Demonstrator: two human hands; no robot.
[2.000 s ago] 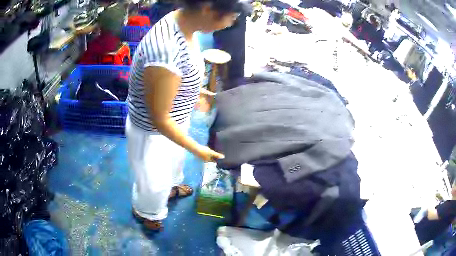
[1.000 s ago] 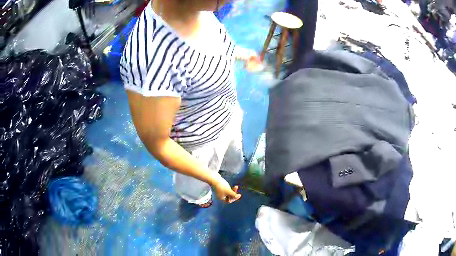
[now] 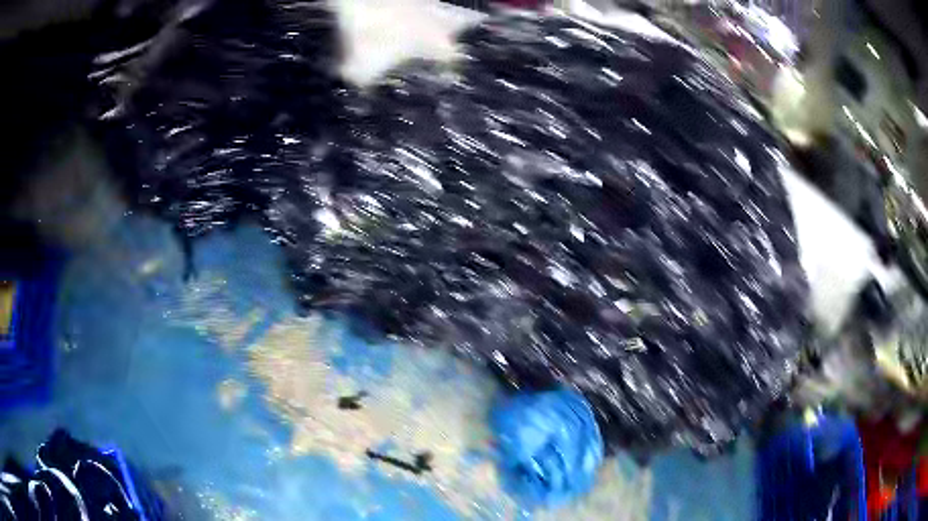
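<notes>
Neither of my hands is in the picture. The frame is blurred by motion. A large heap of dark, shiny, crinkled plastic (image 3: 529, 204), likely bagged garments, fills the upper middle and right in front of me. A round blue bundle (image 3: 549, 445) lies on the floor at the heap's lower edge.
The worn blue floor (image 3: 153, 356) shows pale patches and small dark scraps. A blue crate (image 3: 25, 336) is cut off at the left edge. Another blue object (image 3: 814, 468) stands lower right beside something red. White surfaces show at top and right.
The view has swung left, away from the person in the striped top and the grey garment, which are out of view. The shiny dark heap and blue bundle now lie nearer the middle.
</notes>
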